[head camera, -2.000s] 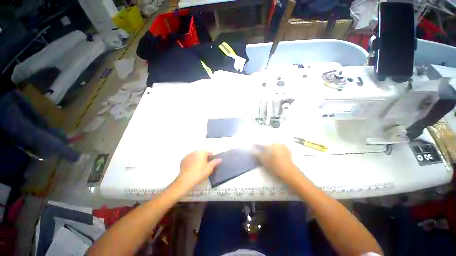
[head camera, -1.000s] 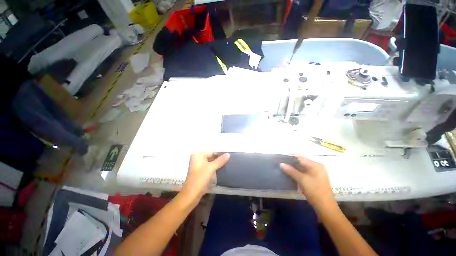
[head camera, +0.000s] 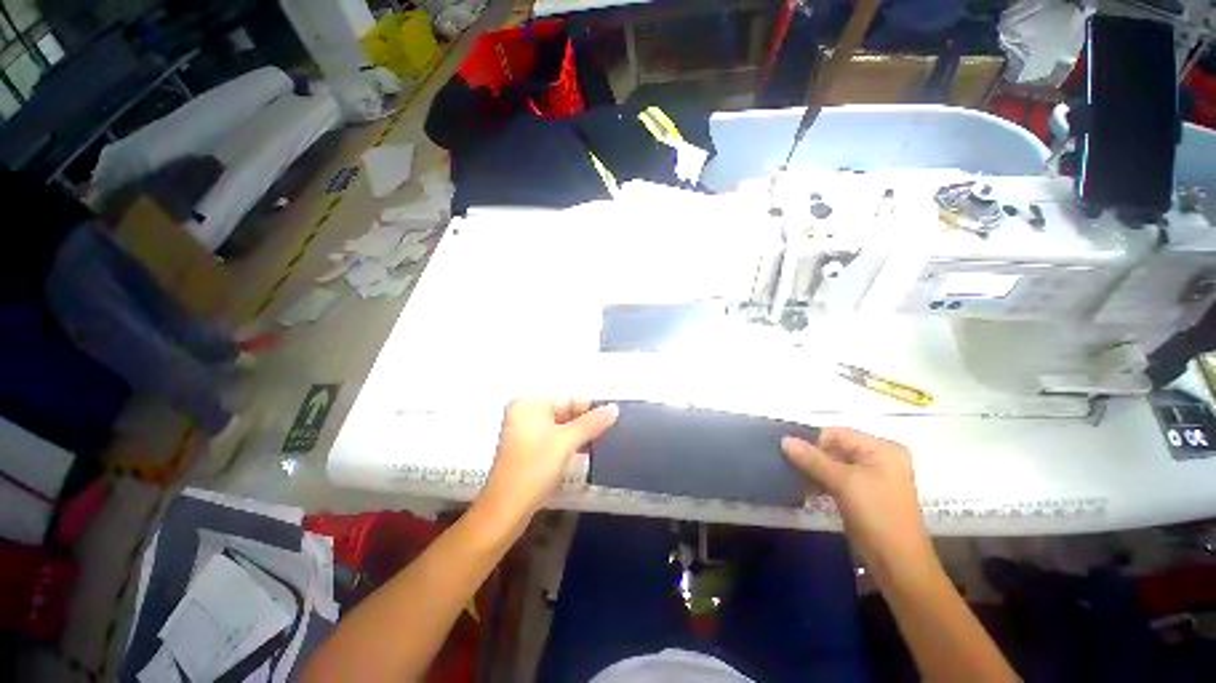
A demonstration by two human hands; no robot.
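A dark rectangular flap piece (head camera: 700, 455) lies stretched flat at the front edge of the white table, over the printed ruler. My left hand (head camera: 540, 454) pinches its left end, thumb on top. My right hand (head camera: 860, 480) pinches its right end, thumb on top. A second dark panel (head camera: 650, 328) lies flat behind it, its right end near the needle area. Yellow-handled thread snips (head camera: 887, 386) lie on the machine bed to the right, touched by neither hand.
The white sewing machine (head camera: 994, 274) stands at the right, with a dark screen (head camera: 1127, 114) above it. A dark garment pile (head camera: 534, 160) with yellow stripes is behind the table. Cut pieces (head camera: 220, 614) are stacked at lower left. A person's legs (head camera: 134, 314) show at far left.
The flap piece has gone from slanted to nearly straight along the table edge. My right hand has moved from its top to its right end. The view has shifted, moving the table rightward in the picture.
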